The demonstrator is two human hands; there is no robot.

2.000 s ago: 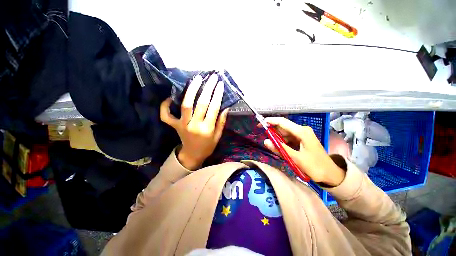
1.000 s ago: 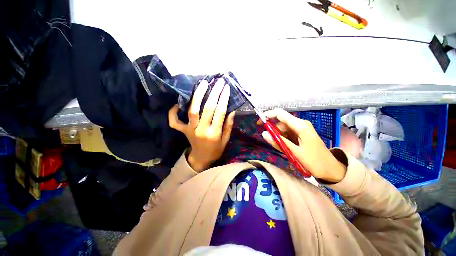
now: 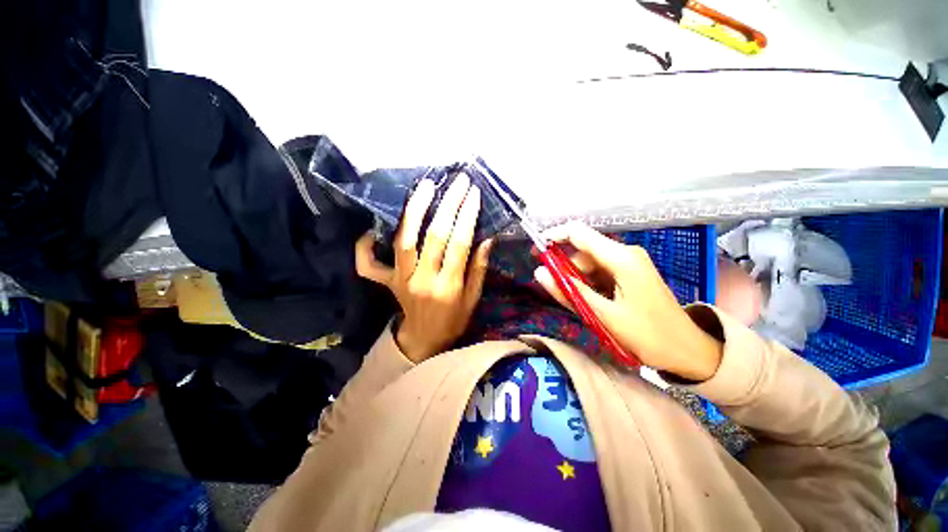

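My left hand (image 3: 439,265) lies with spread fingers on the plaid fabric piece (image 3: 390,194) at the table's front edge, pressing it down. My right hand (image 3: 629,301) holds the red-handled fabric shears (image 3: 582,303). The silver blades point up and left and lie at the right side of the plaid piece, just right of my left fingertips. Glare hides the exact blade tips. The dark garment (image 3: 224,192) is heaped at the left and hangs over the table edge, with pale loose threads on it.
Orange-yellow thread snips (image 3: 725,29) lie at the back right of the white table (image 3: 665,130). A small black rectangular object (image 3: 921,101) is at the far right. A blue crate (image 3: 868,301) with white and pink pieces (image 3: 785,272) stands below the table. Red and tan items are below left.
The view has shifted, so the table items appear farther right and the snips higher. My hands, the plaid piece and the shears keep nearly the same places relative to one another.
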